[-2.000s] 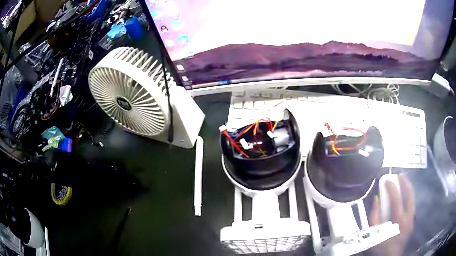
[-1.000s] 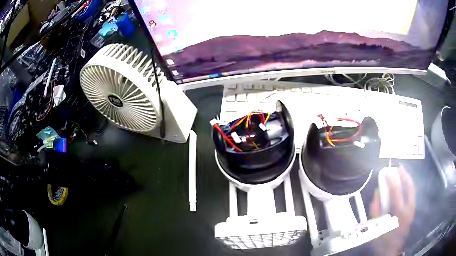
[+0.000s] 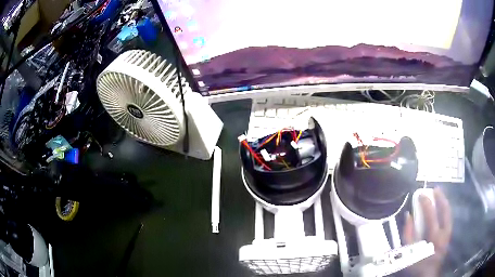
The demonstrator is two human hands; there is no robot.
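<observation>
My right hand (image 3: pixel 434 227) lies over the white computer mouse (image 3: pixel 422 213) at the lower right, fingers along its sides; the hand is blurred and partly behind a camera base. My left hand is not in view. Two open camera heads, a left one (image 3: pixel 285 181) and a right one (image 3: pixel 372 189), stand side by side on white bases with antennas. Each is a black cup with red, orange and yellow connector wires showing. A white keyboard (image 3: pixel 442 138) lies behind them, below the monitor (image 3: pixel 325 65).
A white desk fan (image 3: pixel 141 103) stands left of the monitor. A loose white antenna (image 3: pixel 216 189) lies on the dark mat. A yellow tape roll (image 3: pixel 68 210), a thin dark tool (image 3: pixel 130 249) and piled cables are at left. White camera parts show at both side edges.
The whole view has shifted slightly and come back near its first framing. My right hand stays on the mouse. The camera heads have not visibly moved on the bench.
</observation>
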